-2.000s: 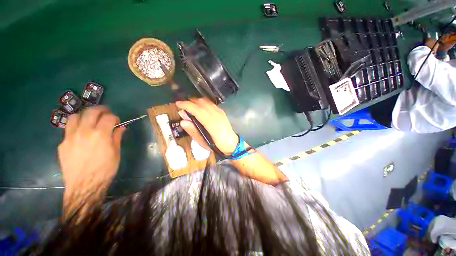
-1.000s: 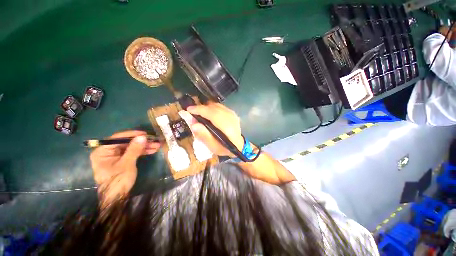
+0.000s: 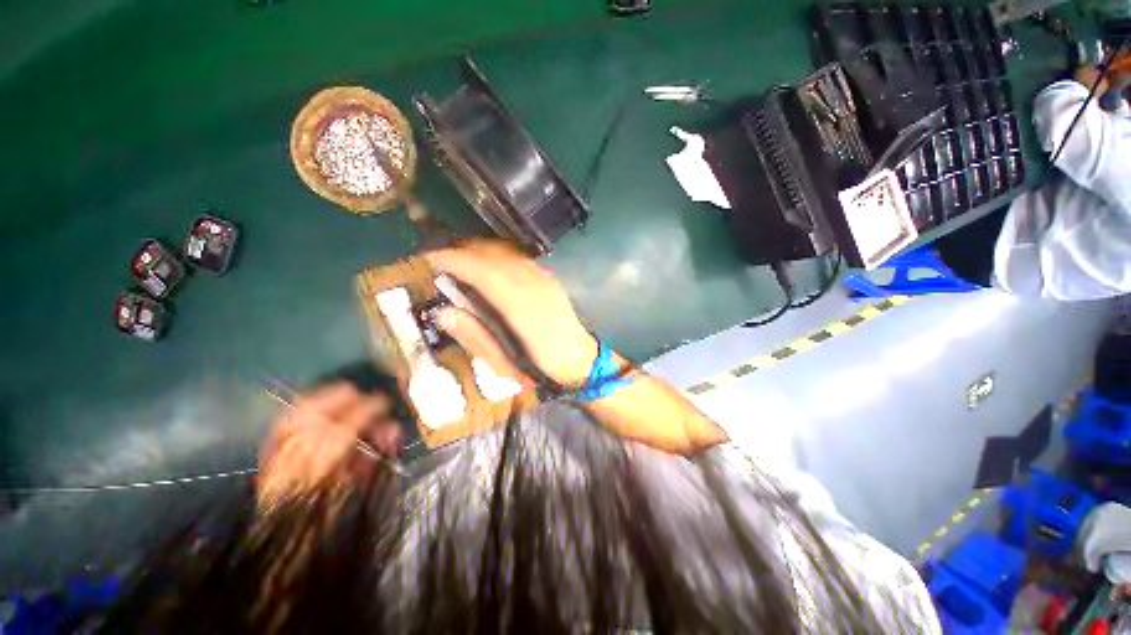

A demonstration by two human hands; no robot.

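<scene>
A brown wooden work board lies on the green bench with two white pads. A small black electronic module sits on it, partly hidden by my right hand. My right hand, with a blue wrist strap, rests over the board's right side; it is closed around the dark soldering iron, which is mostly hidden. My left hand is blurred, left of the board's lower part. Thin light lines and a dark blur show around its fingers; I cannot tell what it holds.
A round bowl of tiny silver parts stands behind the board, beside a black flanged frame. Three modules lie at left. The soldering station, white tissue and black compartment trays are at right. A white-sleeved person is far right.
My left hand has moved down from the board's left edge, and the tan-ended dark rod no longer shows clearly in it. My right hand stays over the board, its fingers now covering more of the module.
</scene>
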